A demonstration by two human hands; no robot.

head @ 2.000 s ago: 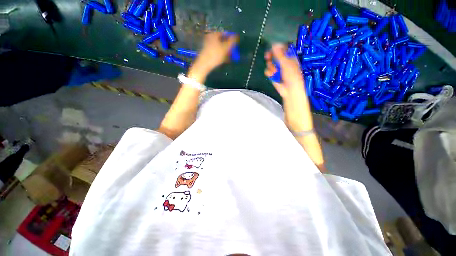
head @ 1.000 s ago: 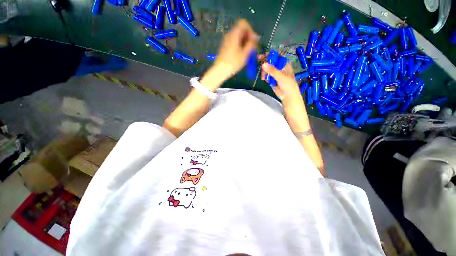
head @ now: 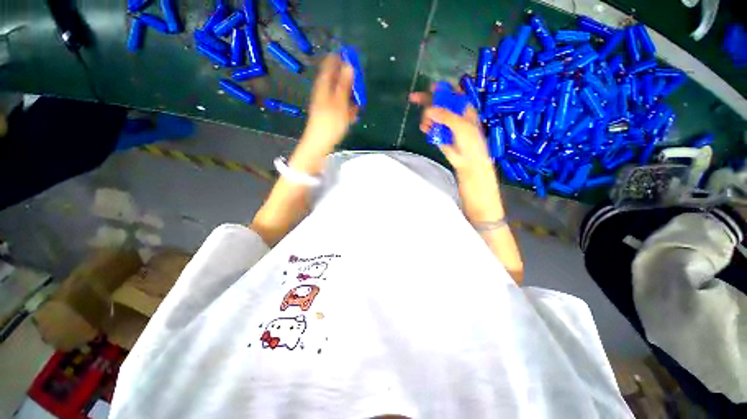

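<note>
Blue battery cells lie in a large heap (head: 573, 106) on the dark green bench at the right. A looser group of blue cells (head: 237, 41) lies at the upper left. My left hand (head: 330, 94), with a white band at the wrist, holds a blue cell (head: 355, 75) upright at its fingers, above the bench between the two groups. My right hand (head: 459, 127) holds several blue cells (head: 449, 100) in its palm and fingers, just left of the large heap. Both hands are slightly blurred, and the cells' leads are hard to make out.
A clear tray of small shiny bits (head: 649, 185) is at the bench edge on the right, beside a neighbour's striped cuff and pale sleeve (head: 696, 286). A pale rail crosses the upper right. Brown cartons (head: 90, 299) and a red crate (head: 70, 385) stand on the floor at lower left.
My left hand has moved left, away from my right hand, with a blue cell. My right hand stays near the heap, holding cells. The view has shifted slightly.
</note>
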